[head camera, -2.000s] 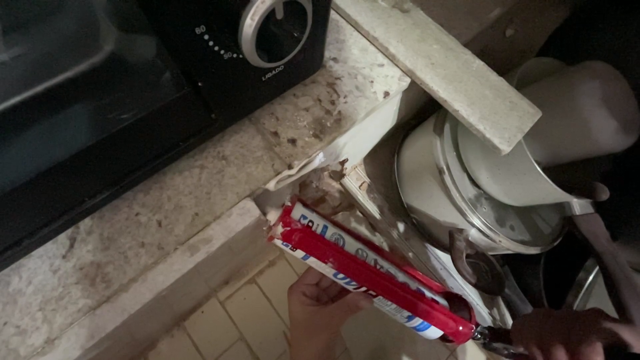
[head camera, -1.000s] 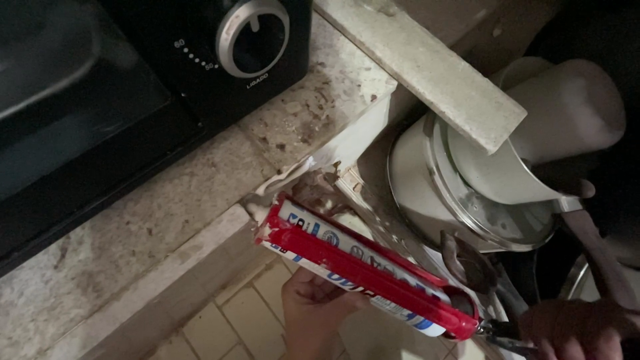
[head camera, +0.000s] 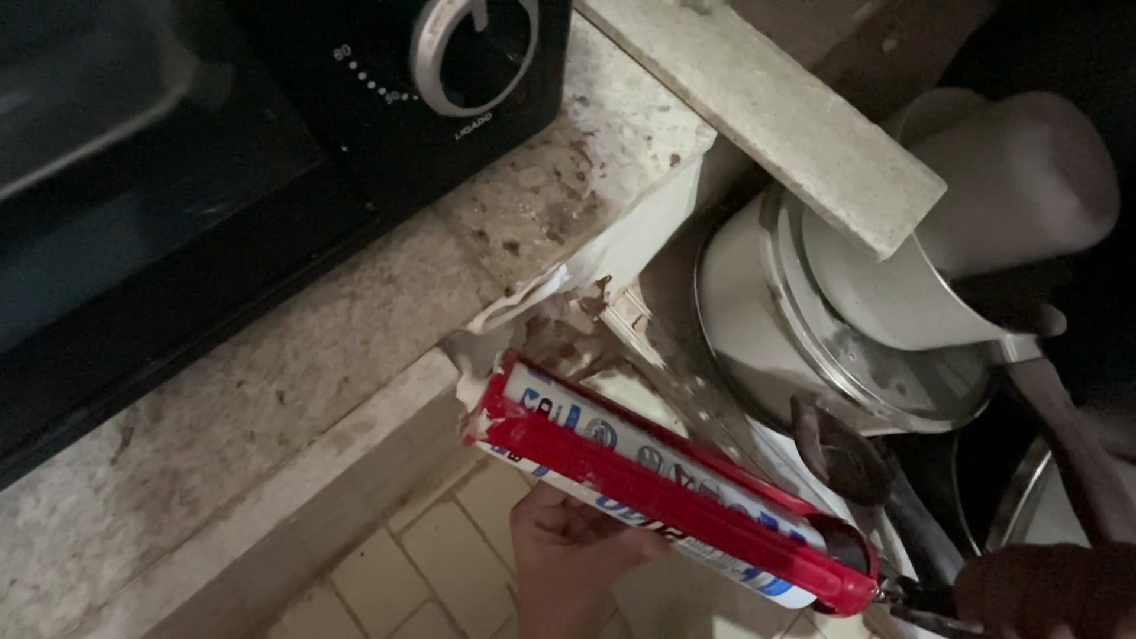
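Observation:
A red caulking gun (head camera: 674, 497) loaded with a white printed sealant cartridge (head camera: 639, 453) slants across the lower middle. Its front end, smeared with whitish residue, is at the broken edge of a stone countertop (head camera: 355, 355). My left hand (head camera: 577, 550) supports the gun from below, fingers against the cartridge. At the lower right, my right hand (head camera: 1047, 590) is closed around the gun's rear handle, which is mostly hidden. A strip of white sealant (head camera: 524, 300) lies along the countertop edge just above the gun's front end.
A black countertop oven (head camera: 266, 177) with a round knob stands on the countertop at upper left. A pale stone slab (head camera: 781, 115) juts over stacked pots (head camera: 754, 302) and a light saucepan (head camera: 887, 293) at right. Floor tiles (head camera: 453, 550) show below.
The caulking gun's front end has shifted slightly along the counter edge relative to the earlier frames. Both hands keep their hold on the gun.

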